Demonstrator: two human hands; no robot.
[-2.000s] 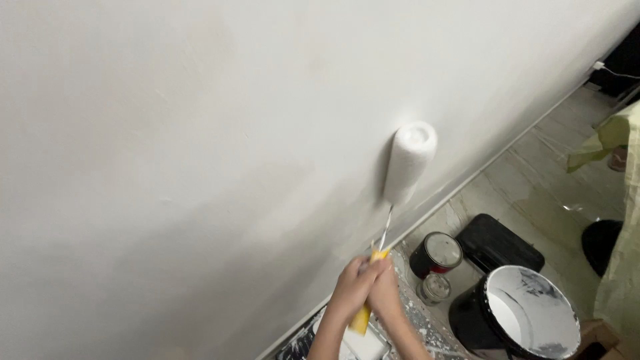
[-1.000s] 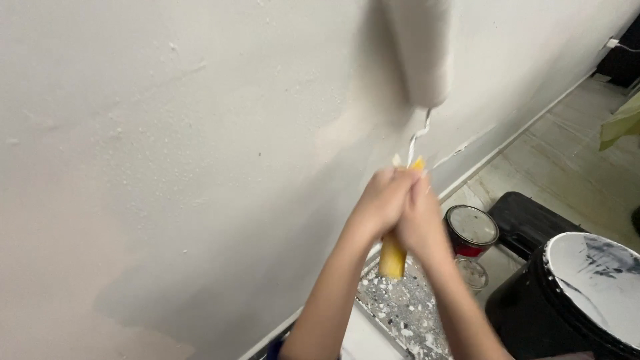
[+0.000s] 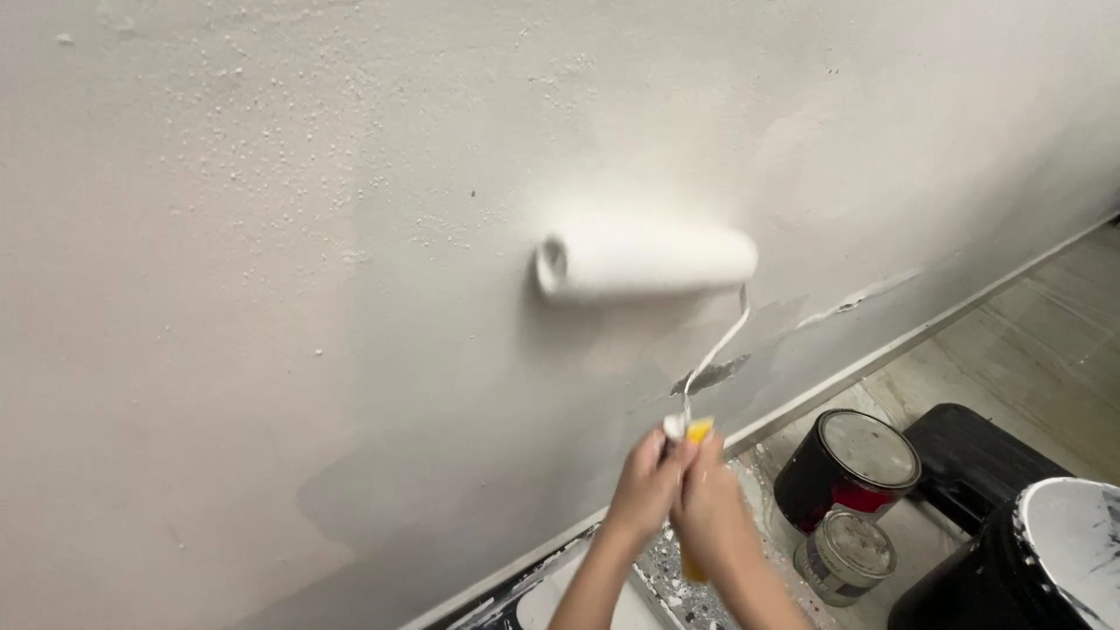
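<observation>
Both my left hand [image 3: 643,490] and my right hand [image 3: 710,499] are closed, pressed together, around the yellow handle [image 3: 699,430] of a paint roller. Its white sleeve [image 3: 652,258] lies roughly level at the patchy grey and pinkish wall [image 3: 420,367], a little blurred. A bent wire frame [image 3: 719,344] runs from the sleeve's right end down to the handle. Beneath my forearms, a paint tray [image 3: 560,591] holding white paint is partly hidden. The wall shows small bumps and a chipped patch [image 3: 713,374] behind the wire.
At the lower right stand a black and red paint can [image 3: 849,468], a smaller lidded can [image 3: 845,558] and a large black bucket [image 3: 962,577] with white paint. A black plastic case [image 3: 989,455] lies behind them. The skirting board [image 3: 875,360] runs along the tiled floor.
The roller sleeve has turned from upright to nearly level and now sits lower and further left than one second ago. Both hands still grip the handle.
</observation>
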